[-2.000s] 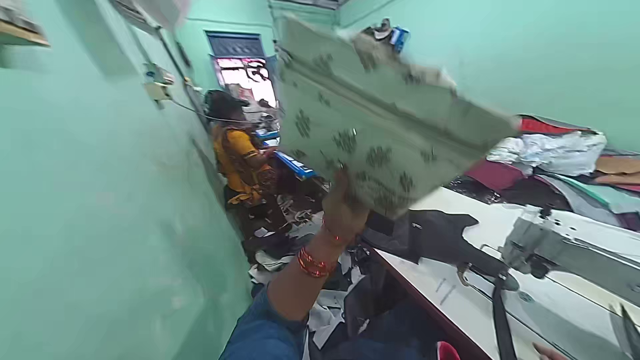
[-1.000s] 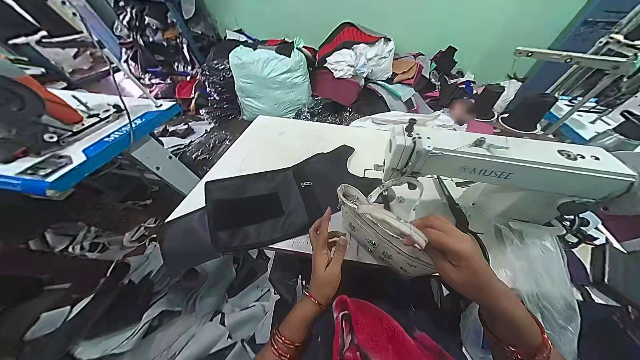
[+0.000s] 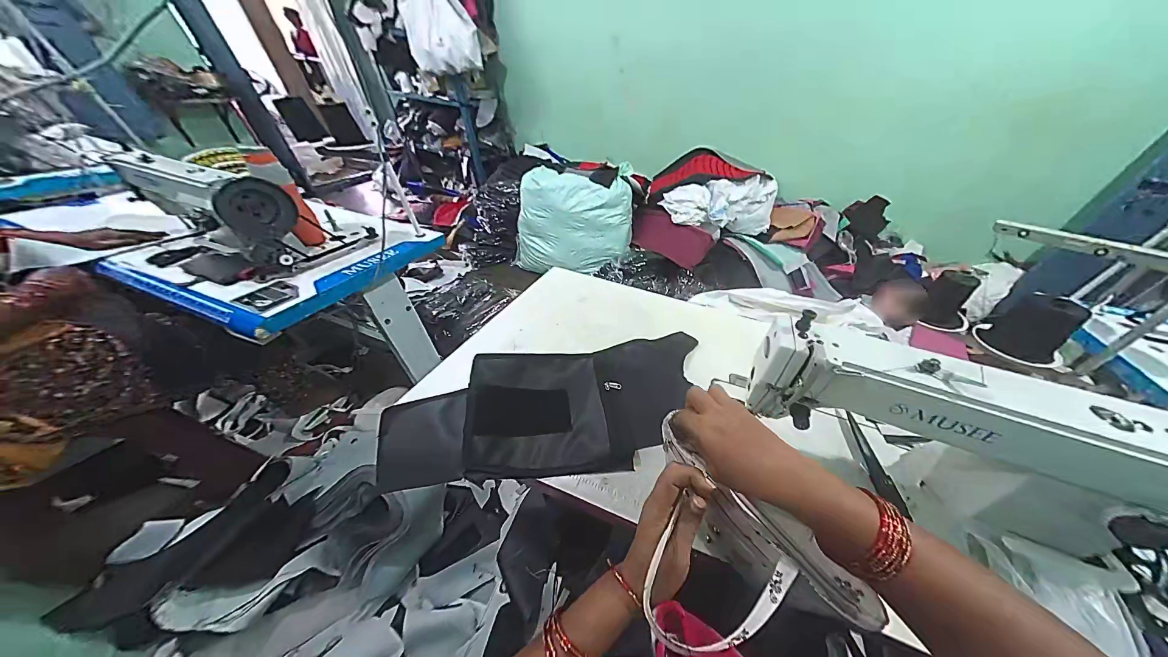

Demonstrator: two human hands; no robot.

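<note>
My right hand, with red bangles at the wrist, grips the upper edge of a pale patterned fabric piece near the sewing machine's head. Just below it, my left hand holds the same fabric's edge, with a white patterned strip looping down beside it. Most of the fabric hangs under my right forearm, partly hidden. Left of my hands, a black fabric piece with a darker rectangular patch lies across the white machine table and overhangs its near edge.
Another sewing machine stands on a blue-edged table at the left, with a person's arm beside it. A pale green bag and heaped fabric lie behind my table. Fabric scraps cover the lower left. A person's blurred head shows behind the machine.
The view has swung widely from the side wall to the machine table. Since one second ago, both my hands have come close together at the fabric's edge; my left hand was apart from it then.
</note>
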